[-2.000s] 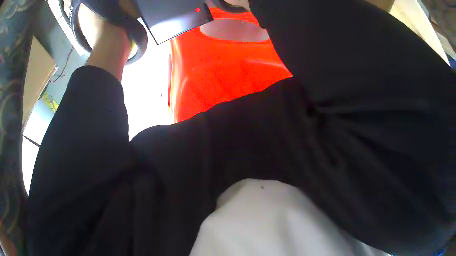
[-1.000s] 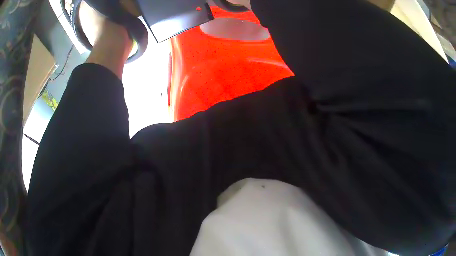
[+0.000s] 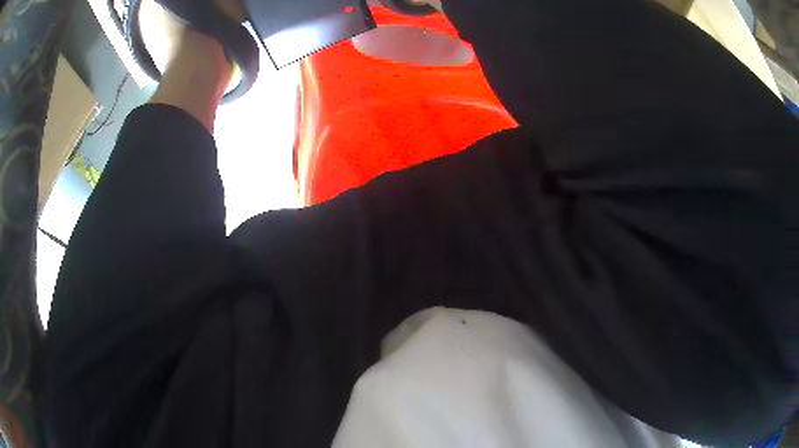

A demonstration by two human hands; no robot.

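The end of a dark grey metal panel [image 3: 307,31] with a shiny lower edge and a small red mark lies at the top of the picture, between my feet. The rest of it is cut off by the top edge. Neither of my hands is in the picture. Patterned sleeve-like fabric [image 3: 24,175] runs down the left rim.
A red-orange moulded plastic stool [image 3: 394,105] with an oval opening is below the panel. My sandalled foot [image 3: 188,66] is at the upper left. My black-trousered legs fill the middle. A brown carton edge [image 3: 66,118] shows at left, and a pale board edge at upper right.
The panel end, foot and stool sit very slightly higher in the picture than before. Nothing else has visibly moved.
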